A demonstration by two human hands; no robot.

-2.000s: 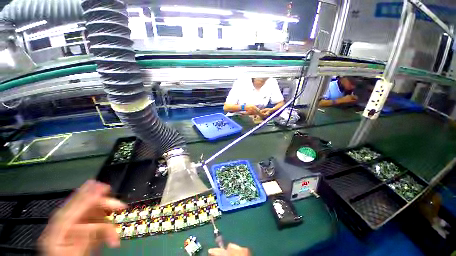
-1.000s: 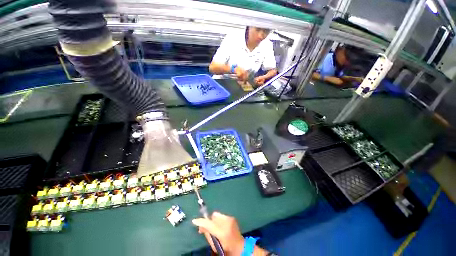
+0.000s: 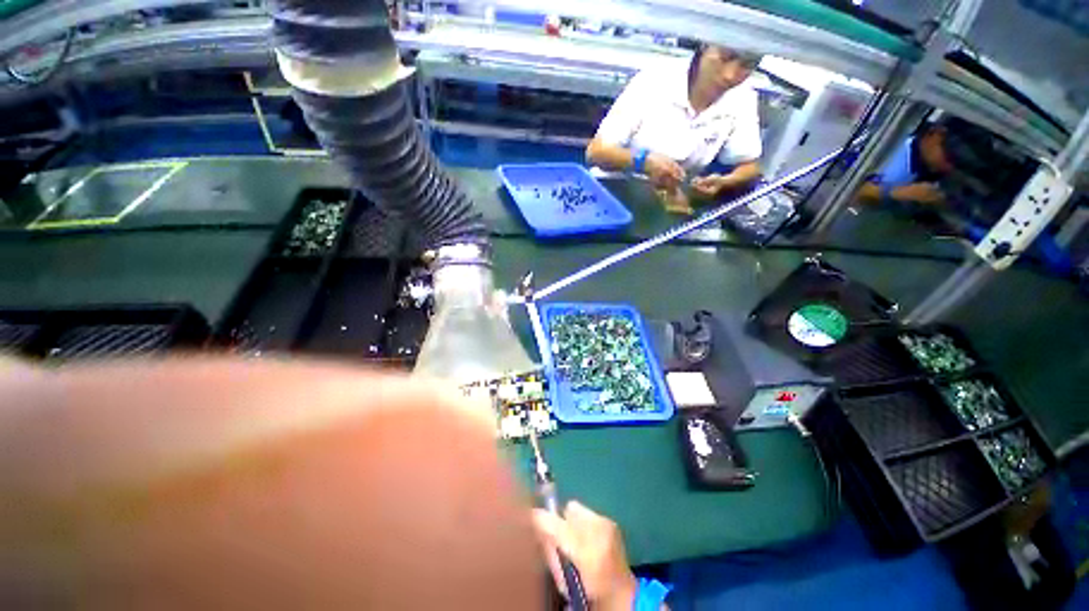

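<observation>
My right hand (image 3: 589, 549), with a bright blue wrist band, is closed around a soldering iron (image 3: 545, 477) at the bottom centre. The iron's tip points up toward the right end of the rows of populated boards (image 3: 522, 412). My left hand or forearm (image 3: 275, 483) is a large blurred shape very close to the camera at the lower left. It hides most of the board rows and the mat there. Its fingers cannot be made out. A blue bin (image 3: 666, 412) heaped with small green boards lies right of the rows.
A fume extractor hood (image 3: 468, 322) hangs above the rows. A sponge (image 3: 690, 389), an iron stand (image 3: 713, 454) and a soldering station (image 3: 776, 403) sit right of the bin. Black divided trays (image 3: 902, 448) lie farther right. A person works across the bench by another blue bin (image 3: 561, 201).
My left arm or hand has come up close to the camera and covers the lower left, including the loose board's place. The view has shifted. The iron stays in my right hand.
</observation>
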